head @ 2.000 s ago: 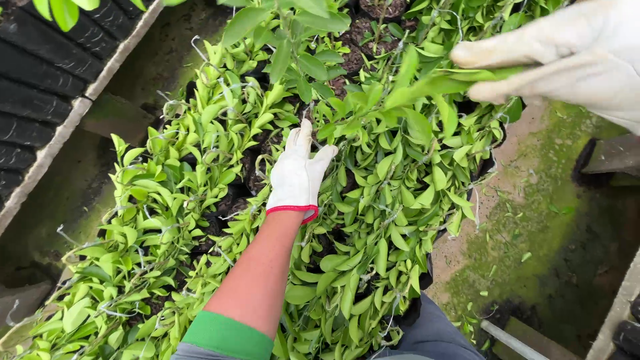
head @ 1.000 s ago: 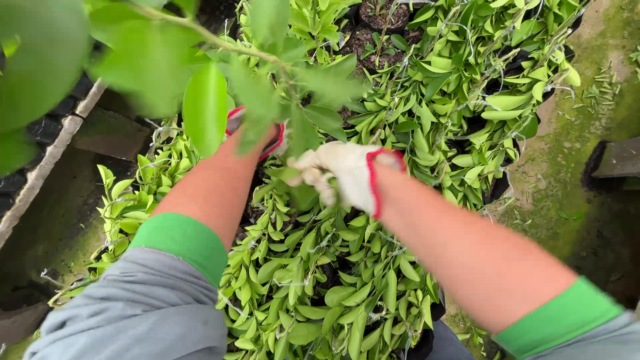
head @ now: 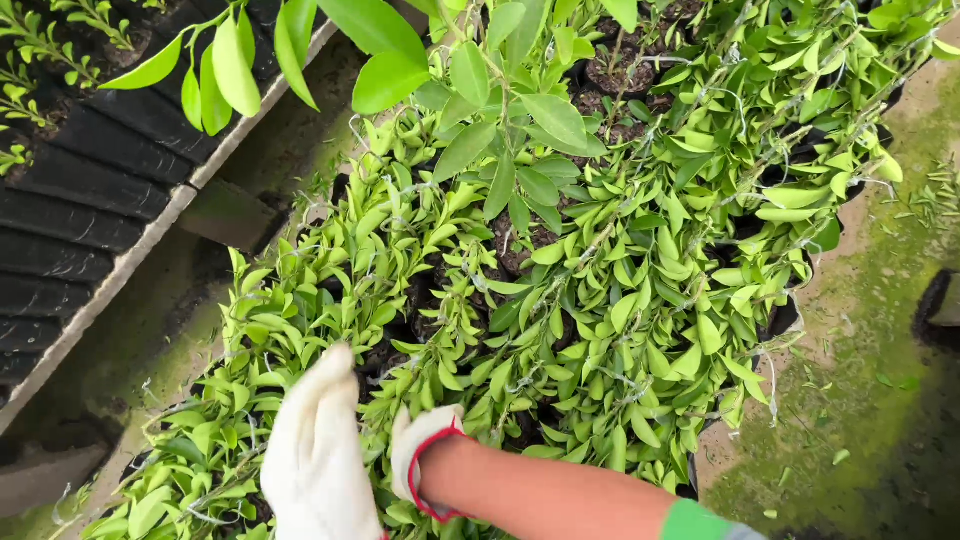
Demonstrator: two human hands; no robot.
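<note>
My left hand [head: 319,450], in a white knit glove, is at the lower left over the leafy potted plants [head: 645,300], fingers stretched out and nothing visible in them. Just right of it, my right hand [head: 427,454], in a white glove with a red cuff, reaches down among the leaves; its fingers are partly hidden, so any hold cannot be told. Stems of the plants lie bent over, with thin pale ties [head: 630,386] among them. A taller leafy branch [head: 502,112] stands up at the top centre, nearer the camera.
Black grow bags [head: 82,187] with small plants stand at the upper left behind a concrete edge [head: 150,240]. Mossy ground [head: 817,427] with scattered leaves runs along the right. Dark soil pots [head: 619,75] show between the plants. A block [head: 229,214] lies below the concrete edge.
Both hands have moved down from among the stems near the centre to the lower part of the view. The tall branch no longer covers the hands.
</note>
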